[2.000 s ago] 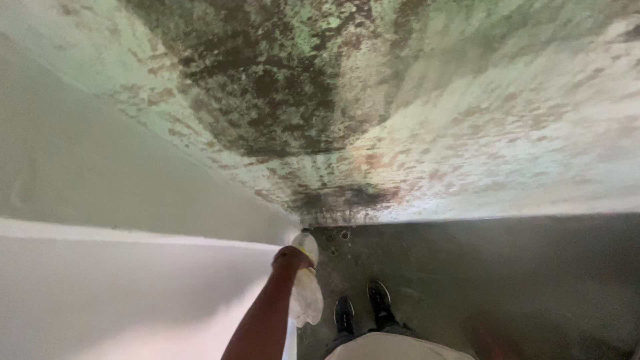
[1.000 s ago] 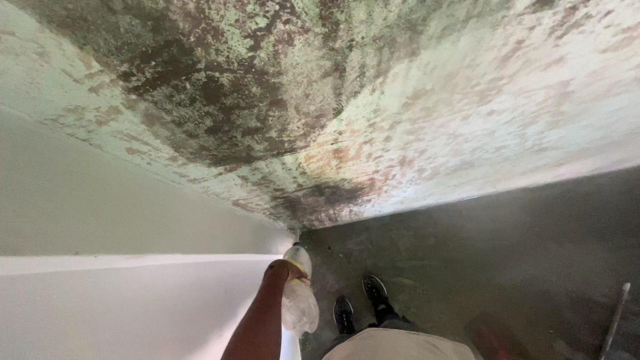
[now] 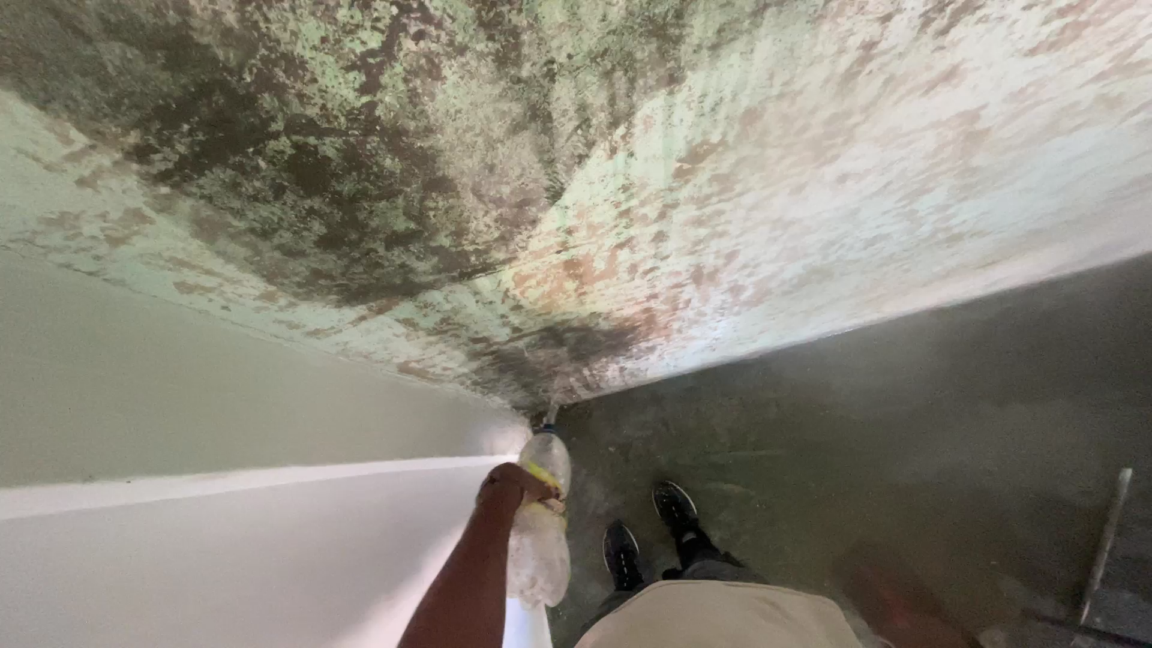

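My left hand (image 3: 538, 486) is closed around the middle of a clear plastic bottle (image 3: 538, 558) that has a yellow band by my fingers. The bottle's blue neck end points at the bottom corner of the room, and something whitish, a stream or a nozzle that I cannot tell apart, reaches from it toward the foot of the stained wall (image 3: 432, 180). Dark mould-like patches and peeling pale green paint cover that wall. My right hand is out of view.
A smooth pale wall (image 3: 225, 387) with a white ledge (image 3: 270, 477) runs along the left. The dark floor (image 3: 765, 432) lies below, with my black shoes (image 3: 675, 508) on it. A pale rod (image 3: 1105, 544) and a blurred reddish thing (image 3: 900, 594) are at the lower right.
The bottle's neck and the whitish piece at its end show more plainly now. My left hand still grips the bottle near the corner. The view has shifted, bringing the rod into sight.
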